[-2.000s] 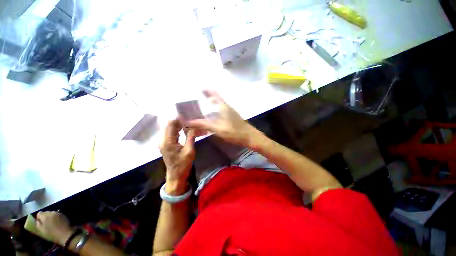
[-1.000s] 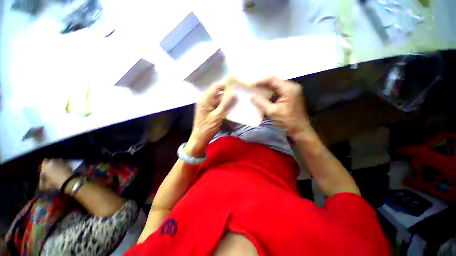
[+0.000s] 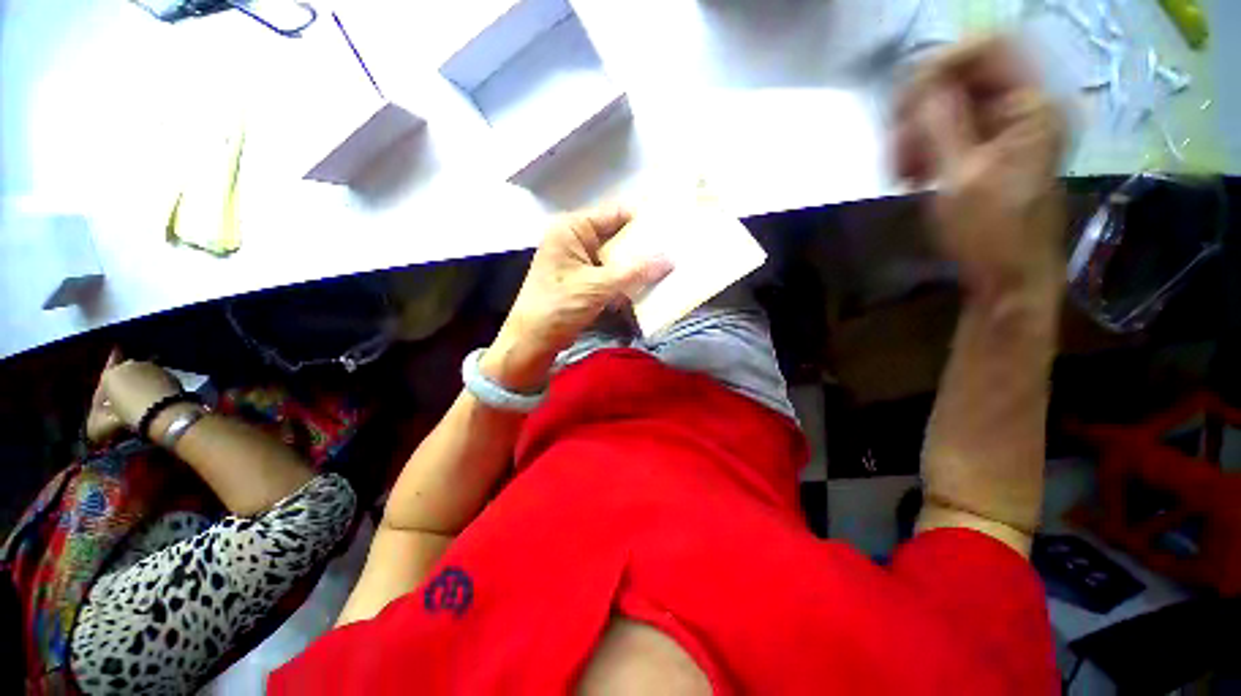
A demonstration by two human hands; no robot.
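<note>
My left hand [image 3: 569, 283] grips a flat white square piece [image 3: 705, 261] by its left side, over my lap at the table's front edge. Its thumb lies on top. Whether the piece is a card or an insert I cannot tell. My right hand [image 3: 983, 125] is away from it, raised over the right part of the table. It is blurred, and I cannot tell whether it holds anything. An open white box [image 3: 538, 89] stands on the table beyond my left hand. Another white box or lid [image 3: 365, 143] stands left of it.
A yellow sheet [image 3: 207, 207] and a small grey-sided piece [image 3: 75, 288] lie on the left of the table. White offcuts [image 3: 1116, 55] and a yellow tool [image 3: 1187, 19] lie at the far right. A clear bag [image 3: 1150, 252] hangs below the edge. A person in patterned clothing [image 3: 204, 598] sits at left.
My right hand has let go of the white piece and moved right and up over the table. My left hand still holds the piece. The view has shifted a little.
</note>
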